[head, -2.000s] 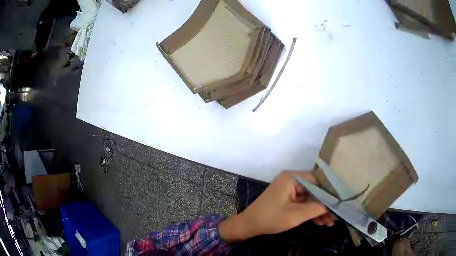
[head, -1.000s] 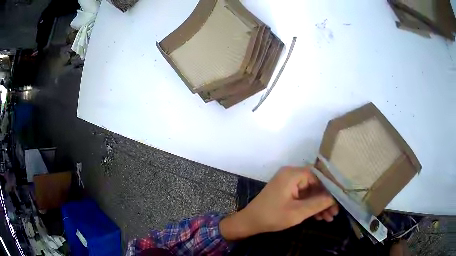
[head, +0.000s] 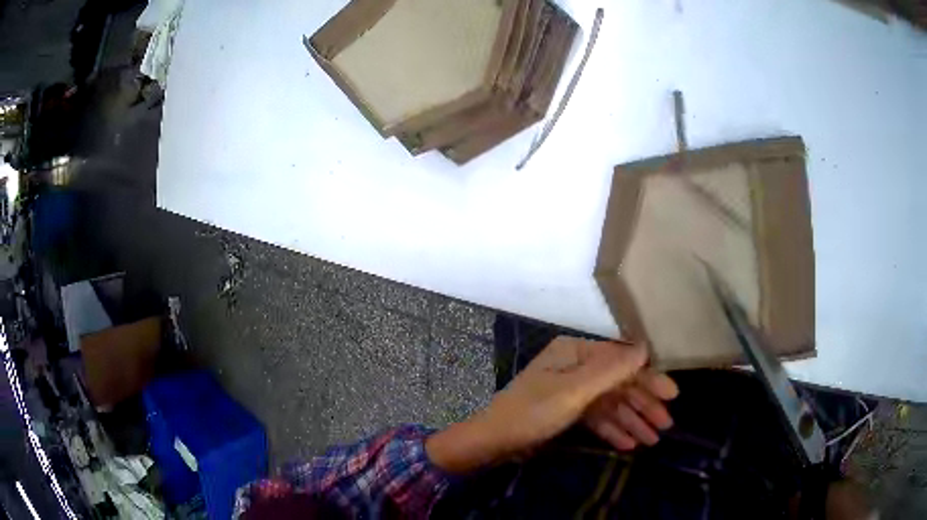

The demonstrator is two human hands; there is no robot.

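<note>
A five-sided brown pocket piece (head: 691, 234) with a beige centre lies at the table's front edge. My left hand (head: 579, 391) pinches its lower left corner between thumb and fingers. The tailor's shears (head: 778, 391) are over its lower right part, blades together and tips blurred. My right hand (head: 852, 500) is at the bottom right on the shears, mostly cut off and blurred; the handles are hidden. A thin dark trimming (head: 679, 120) crosses the pocket's far edge, partly blurred.
A pocket stack (head: 437, 71) is at the far left of the work. A long thin trimming (head: 564, 96) lies beside it. Another brown stack (head: 869, 8) is cut off at the top right. A blue bin (head: 208, 432) and brown box (head: 122, 355) stand left of the table.
The pocket piece has turned and its point faces left. The shears have left its edge and closed. My left hand has shifted to its corner. A trimming now lies across the far edge. The view has shifted.
</note>
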